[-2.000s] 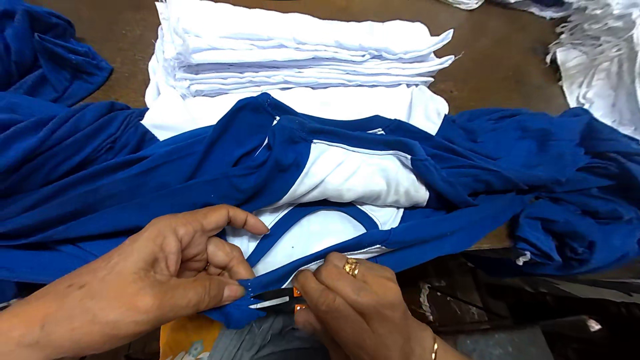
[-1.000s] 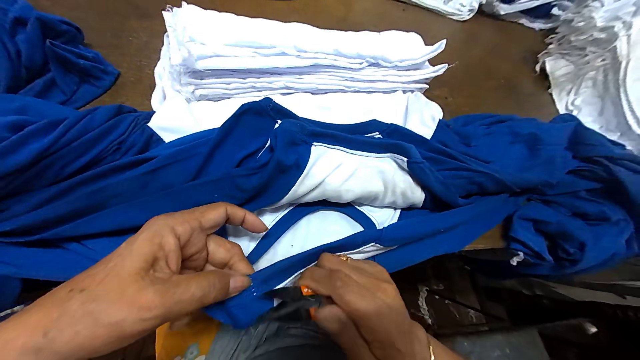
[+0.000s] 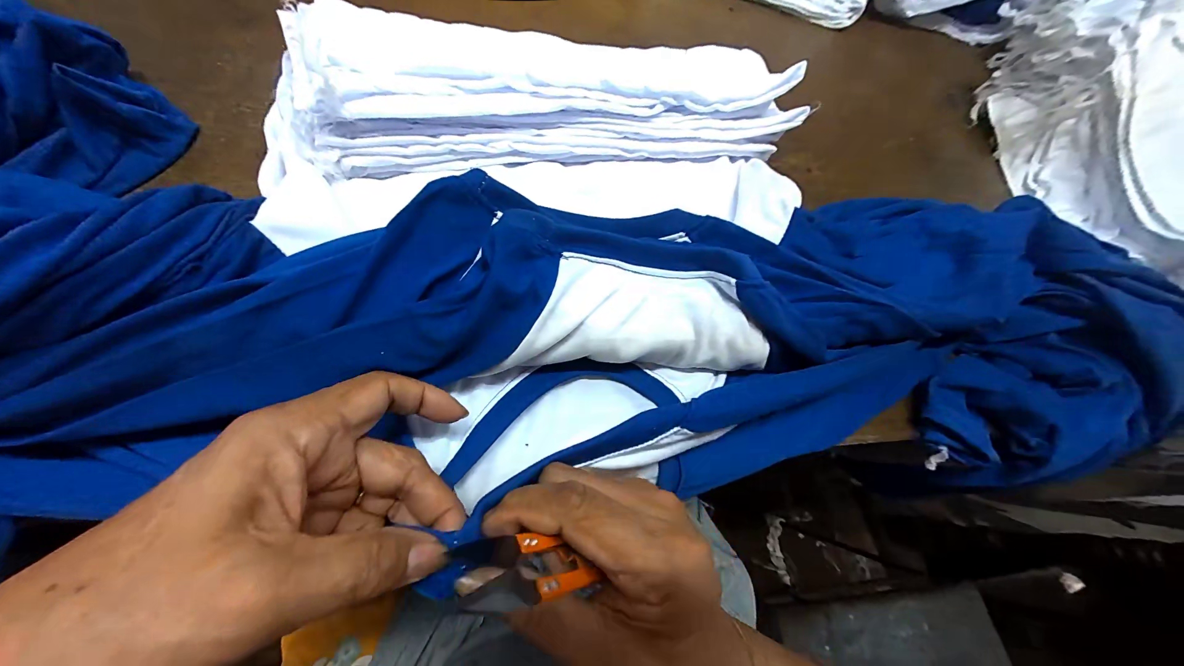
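A blue and white garment (image 3: pixel 647 314) lies bunched across the table's near edge, its neck opening bordered by a blue band. My left hand (image 3: pixel 314 509) pinches a bit of the blue fabric between thumb and fingers at the lower middle. Close on its right, my right hand (image 3: pixel 629 564) grips orange-handled thread snips (image 3: pixel 555 566), their blades against the blue cloth by my left fingertips. The right fingers also touch the blue band. The blade tips are blurred and partly hidden by cloth.
Folded white fabric pieces (image 3: pixel 546 102) are stacked behind the garment on the brown table (image 3: pixel 888 120). More blue cloth (image 3: pixel 74 102) lies at the upper left. White cloth with frayed edges (image 3: pixel 1091 120) sits at the far right. Dark items show below the table edge.
The right hand and snips have shifted at the blue cloth beside my left fingertips, and the pinched fabric has changed shape. The left hand keeps its pinch in about the same place.
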